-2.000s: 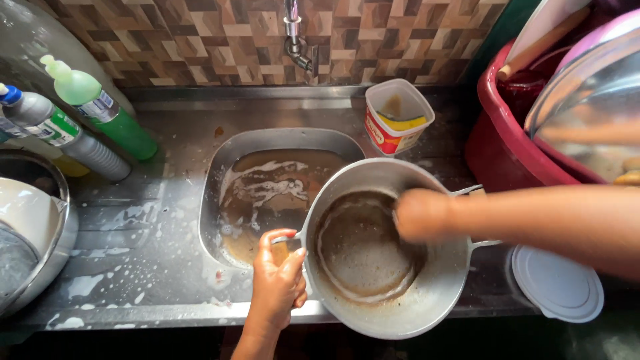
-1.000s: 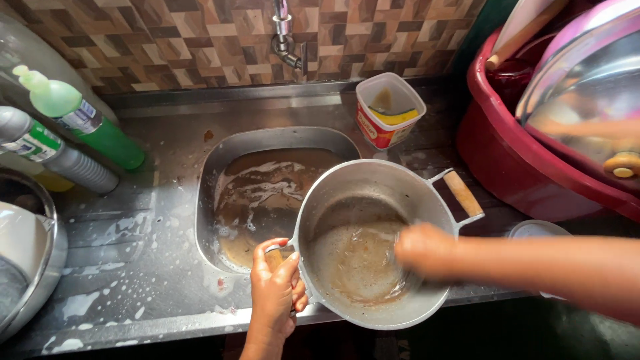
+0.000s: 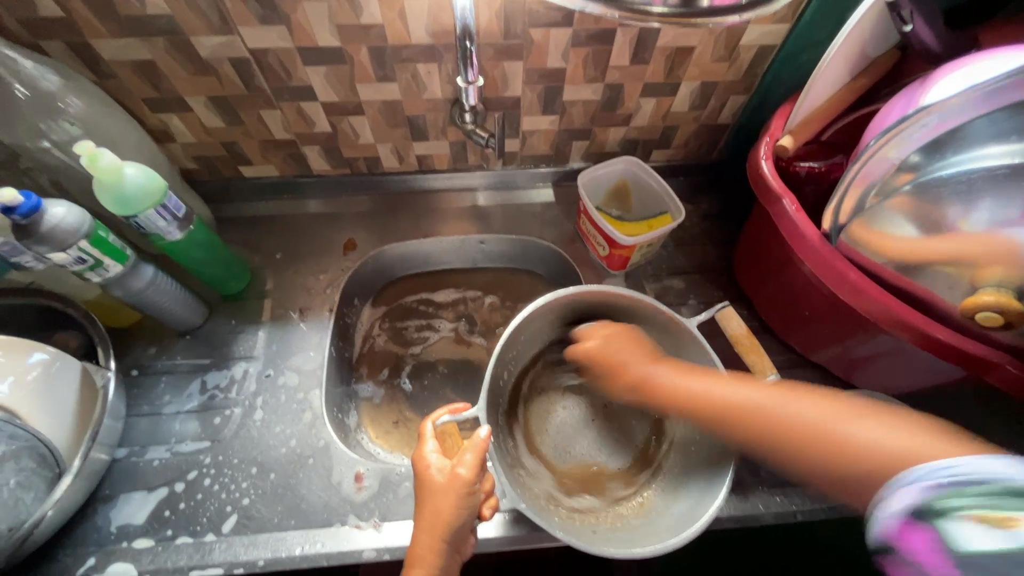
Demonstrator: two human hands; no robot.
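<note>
A large metal pot (image 3: 688, 472) with wooden side handles stands at the right front of the sink, its rim over the basin's edge. Brownish, murky liquid wets its inside. My left hand (image 3: 454, 488) is closed around the pot's left handle. Inside the pot, against the far part of its wall, is my right hand (image 3: 612, 360), blurred and curled. Something greyish shows at its fingertips, but I cannot tell what it is. The sink basin (image 3: 456, 252) beside the pot holds brown water with streaks of foam.
Behind the pot stands a plastic tub (image 3: 632, 200) with a yellow sponge. A dark red basin (image 3: 832, 304) at right holds dishes and a glass lid (image 3: 944, 192). Bottles (image 3: 184, 232) and a metal bowl (image 3: 104, 416) are at left. The faucet (image 3: 472, 96) is on the tiled wall.
My right hand has moved about inside the pot and is now at its far side. The pot has turned, its right handle shifting. My left hand keeps its hold.
</note>
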